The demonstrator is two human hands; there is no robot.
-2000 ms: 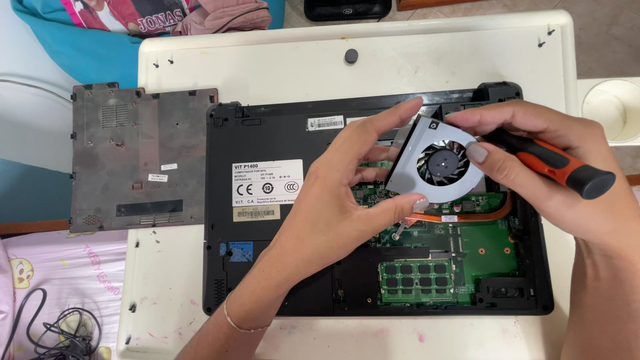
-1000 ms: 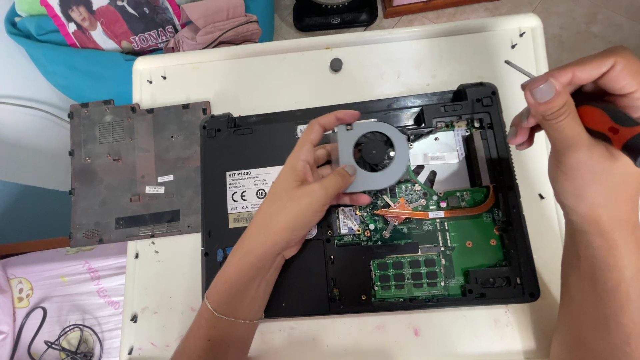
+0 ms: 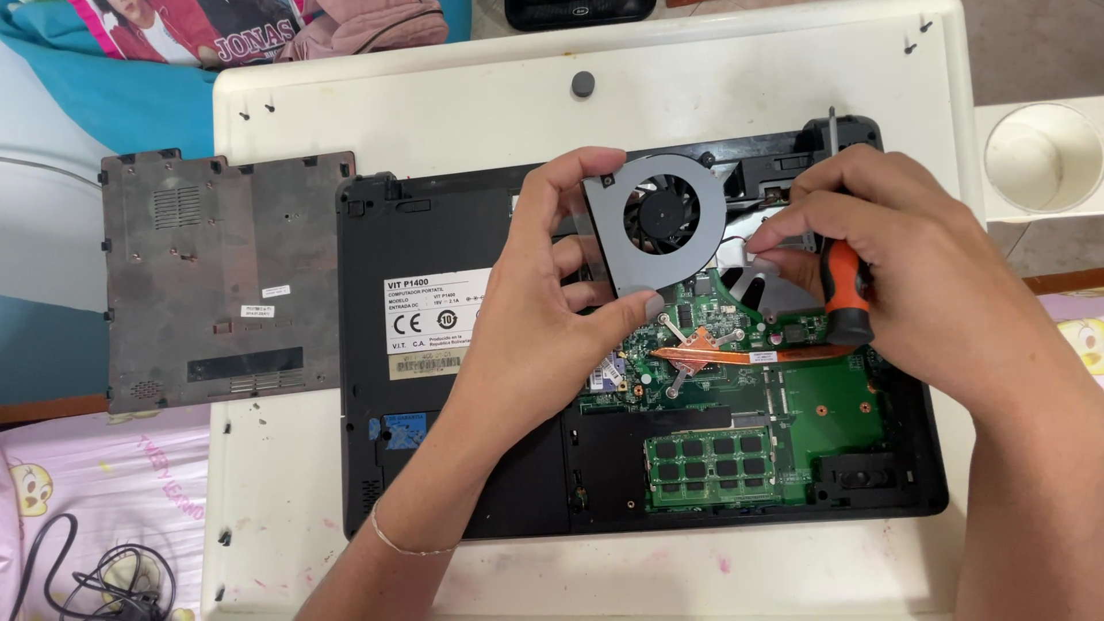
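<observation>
My left hand (image 3: 552, 293) grips a laptop cooling fan (image 3: 707, 216) by its left side, tilted above the opened underside of a black laptop (image 3: 466, 216). My right hand (image 3: 897, 250) has a screwdriver (image 3: 845, 289) with an orange and black handle tucked in it, shaft pointing up. Its thumb and index fingertips meet at a small pale piece by the fan's thin wires, just right of the fan. Below lie the copper heat pipe (image 3: 742, 355), the green motherboard (image 3: 819, 405) and a memory module (image 3: 711, 466). The fingertips partly hide the pale piece.
The laptop's bottom cover (image 3: 233, 328) overlaps the white table's (image 3: 345, 112) left edge. Small screws (image 3: 257, 112) stand near the top corners, and more lie along the left edge. A dark round knob (image 3: 583, 84) sits at the top. A black cable (image 3: 121, 578) is coiled at lower left.
My right hand, with the screwdriver, has moved left from the laptop's right side to the wires beside the fan. The left hand still holds the fan.
</observation>
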